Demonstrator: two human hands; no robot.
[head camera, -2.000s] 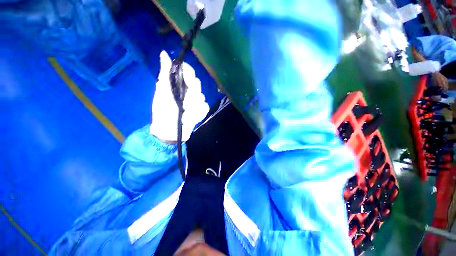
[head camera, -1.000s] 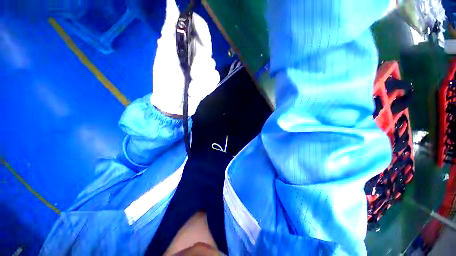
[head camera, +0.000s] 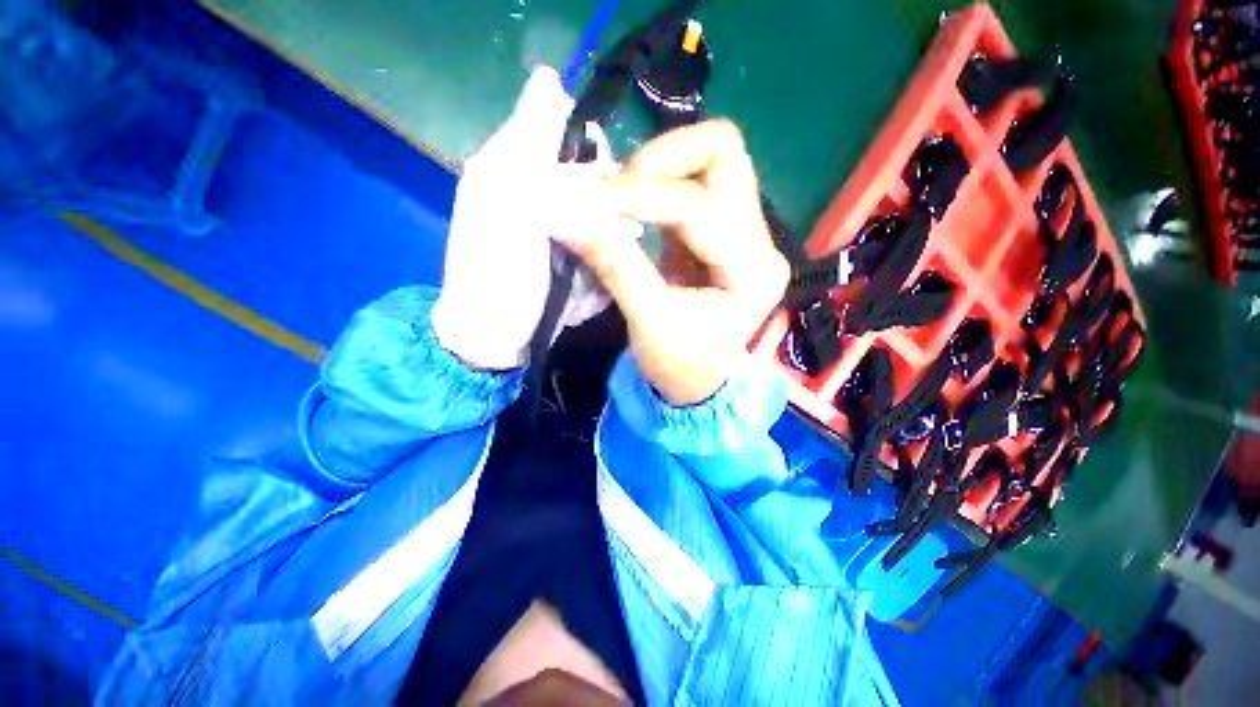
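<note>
My left hand (head camera: 500, 228), in a white glove, holds a black smartwatch upright in front of my chest. The watch's dark strap (head camera: 554, 297) hangs down beside the glove; its face is mostly hidden by my hands. My right hand (head camera: 698, 256) looks bare and touches the watch area with bent fingers. Something whitish, perhaps a cleaning cloth (head camera: 587, 214), is at its fingertips, blurred in glare. A second watch (head camera: 674, 62) with an orange tab lies on the green bench beyond my hands.
A red-orange compartment tray (head camera: 984, 228) with black watches and hanging straps stands at the right. Another red tray (head camera: 1222, 138) is at the far right. The bench edge (head camera: 339, 86) runs diagonally at the upper left, beside blue floor.
My right arm, earlier stretched forward across the bench, has come back so its hand meets my left hand at the watch. The view has shifted, showing more of the tray and the second watch.
</note>
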